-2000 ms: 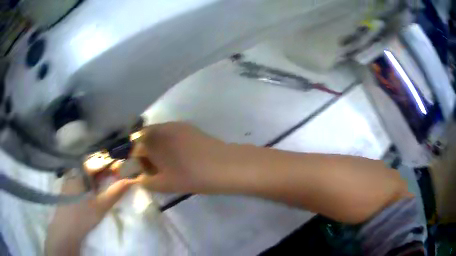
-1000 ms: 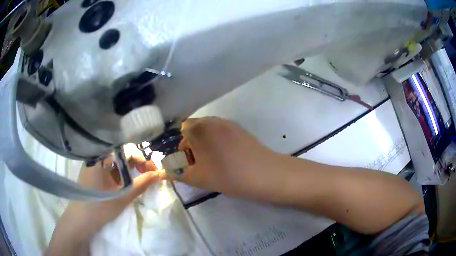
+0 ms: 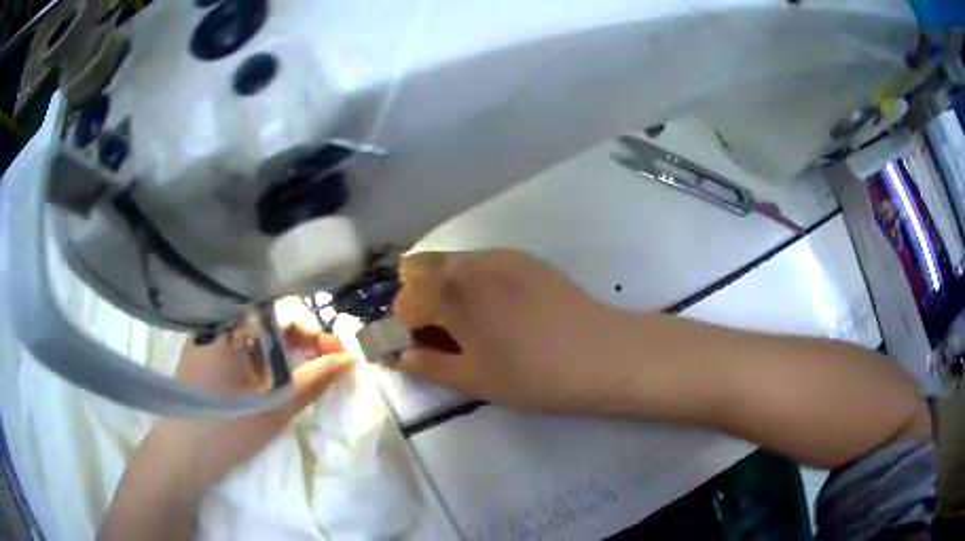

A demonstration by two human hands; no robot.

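White fabric (image 3: 339, 476) lies bunched in front of the lit needle area and spreads to the left. My left hand (image 3: 228, 391) is on the cloth left of the needle, partly behind the pale curved guard (image 3: 127, 380); its thumb and finger meet on the cloth by the presser foot. My right hand (image 3: 481, 328) is beside the foot at the right, with fingertips behind and around the small cream block (image 3: 383, 339). Its fingertips are partly hidden, so its hold is unclear. The cream ribbed knob (image 3: 316, 254) sits above.
The machine head (image 3: 476, 95) spans the top. Silver thread snips (image 3: 693, 180) with a reddish tail lie on the machine bed (image 3: 561, 227). A phone (image 3: 912, 238) stands in an open box at the right. A dark seam crosses the table.
The view has steadied and shifted, so the machine and hands appear farther right and sharper. Both hands stay by the foot; the gap between my right thumb and fingers looks a little wider than a second ago.
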